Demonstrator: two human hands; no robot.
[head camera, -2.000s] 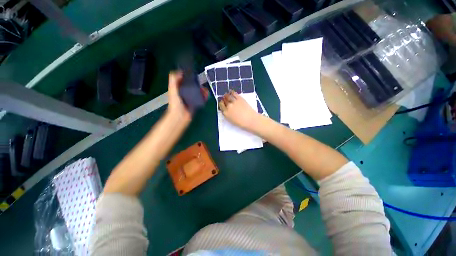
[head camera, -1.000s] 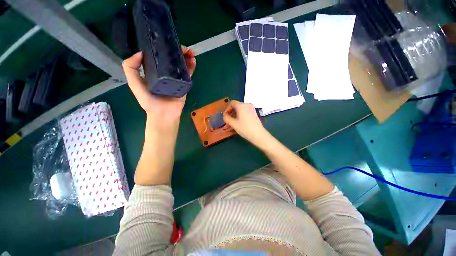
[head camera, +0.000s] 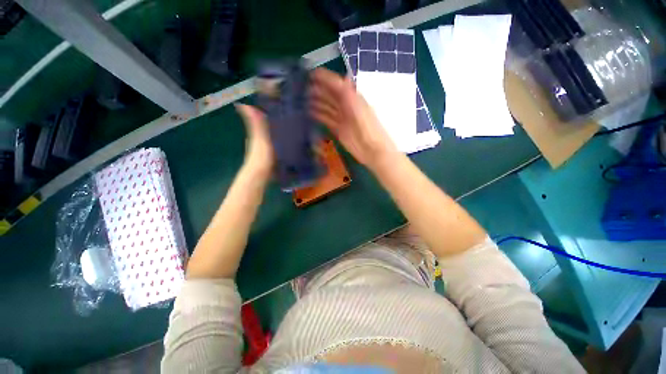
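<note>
A black plastic housing (head camera: 291, 128) is held upright lengthwise over the orange fixture and is blurred. My left hand (head camera: 257, 142) holds it at its left side. My right hand (head camera: 343, 113) is at its right side with the fingers spread; whether they grip it is blurred. The orange fixture (head camera: 332, 179) lies on the bench, partly covered by the housing, and its recess is hidden. The pad sheet (head camera: 387, 55) lies beyond my right hand, with dark squares at its far end. No loose pad shows.
White backing sheets (head camera: 478, 77) lie right of the pad sheet. A clear tray of housings (head camera: 577, 73) sits on brown cardboard (head camera: 544, 120). Dotted sheets (head camera: 142, 226) and a plastic bag (head camera: 77, 252) lie left. The belt with housings runs behind a metal rail (head camera: 219, 95).
The housing has moved down and right over the fixture. My right hand has left the pad in the fixture's recess and risen to the housing's right side.
</note>
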